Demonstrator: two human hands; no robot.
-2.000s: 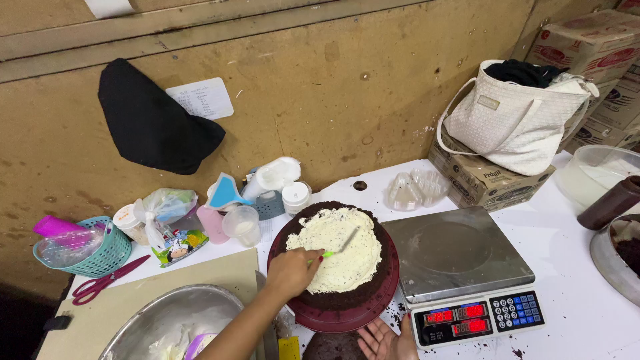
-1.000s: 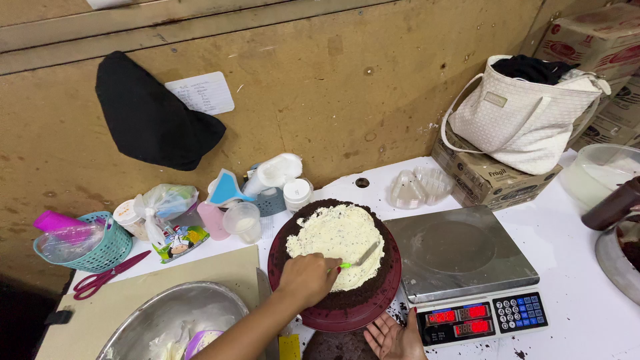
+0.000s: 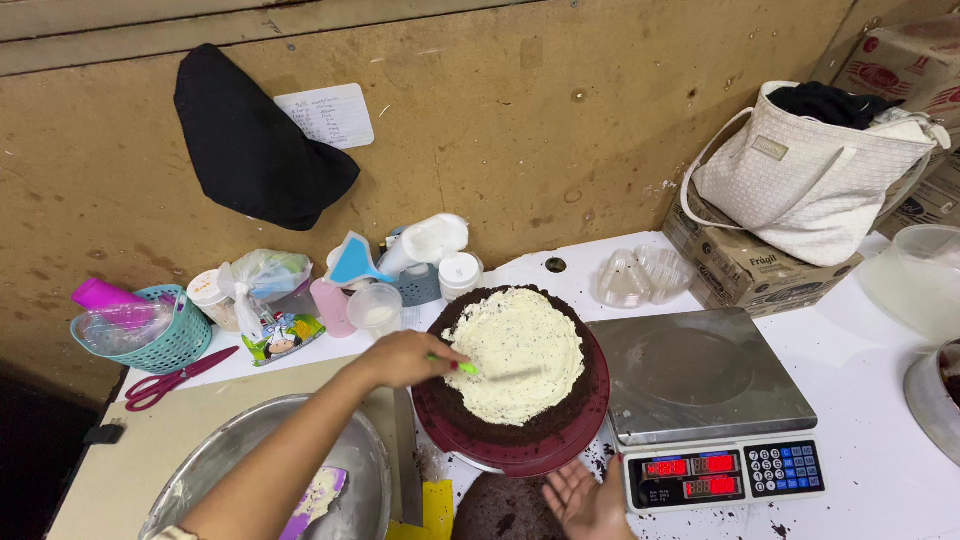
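In my left hand (image 3: 405,360) is a small spatula (image 3: 510,375) with a green handle, its blade lying flat on the white speckled cream (image 3: 525,330). The cream covers the middle of a dark chocolate cake layer (image 3: 472,420), whose rim is bare. Under the cake is a dark red round plate (image 3: 592,420). Palm up and fingers apart, my right hand (image 3: 585,499) is at the plate's near edge, by the scale; whether it touches the plate I cannot tell. A steel bowl (image 3: 375,457) with cream and a purple scraper (image 3: 319,499) lies partly beneath my left forearm.
A digital scale (image 3: 697,375) stands right of the plate. Another dark cake layer (image 3: 506,510) lies near the front edge. Pink scissors (image 3: 180,379), a teal basket (image 3: 169,337) and several containers stand left and behind. Clear plastic containers (image 3: 645,277) and a cardboard box (image 3: 757,274) are behind the scale.
My left hand, with the spatula, has moved left across the cream since one second ago. My right hand remains near the plate's front edge.
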